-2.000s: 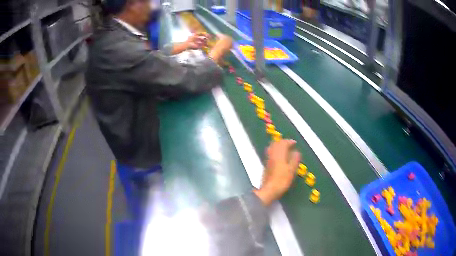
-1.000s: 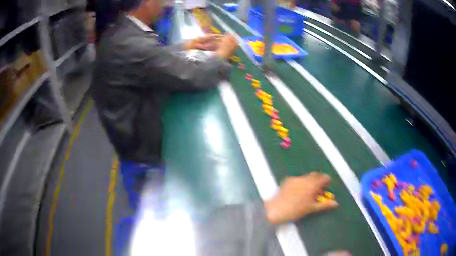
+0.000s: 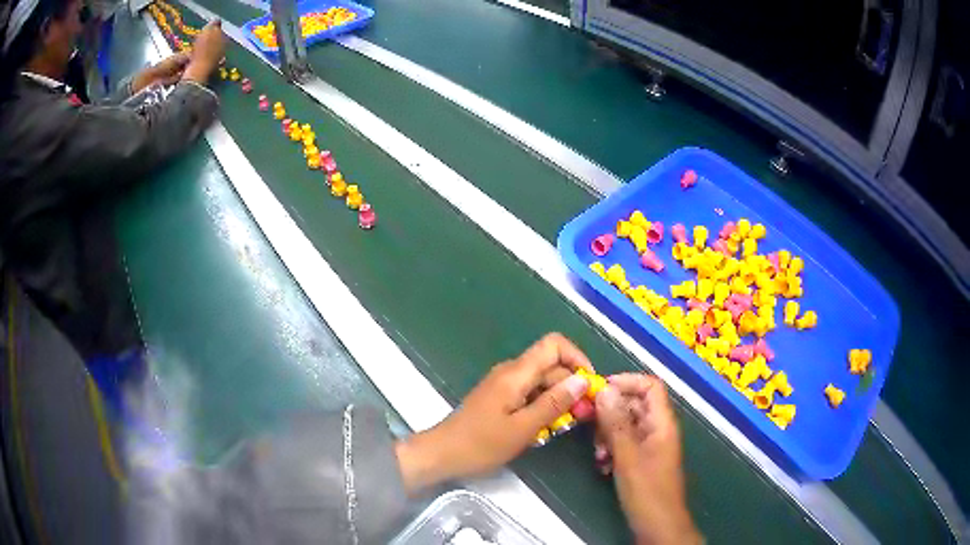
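My left hand [image 3: 505, 410] is over the belt, its fingers closed around yellow plastic pieces [image 3: 562, 423] and a pink piece [image 3: 583, 408]. My right hand [image 3: 644, 442] meets it fingertip to fingertip, pinching a yellow piece [image 3: 592, 383] between the two hands. Something pinkish shows below the right fingers, too unclear to name. A blue tray [image 3: 851, 373] beyond the belt is heaped with yellow and pink pieces. A row of yellow and pink pieces [image 3: 338, 183] lies along the green conveyor belt [image 3: 425, 287]. A clear plastic box [image 3: 463, 513] with pale contents is cut off at the bottom edge.
A person in a grey jacket [image 3: 74, 160] works at the belt on the far left. A second blue tray of pieces [image 3: 356, 17] stands behind a metal post [image 3: 287, 37]. Silver rails [image 3: 319, 287] border the belt. Cabinets with metal frames stand at the upper right.
The view has swung right and down. My left hand has left the belt surface with pieces in it, and my right hand has come fully into view. The piece row now lies farther left.
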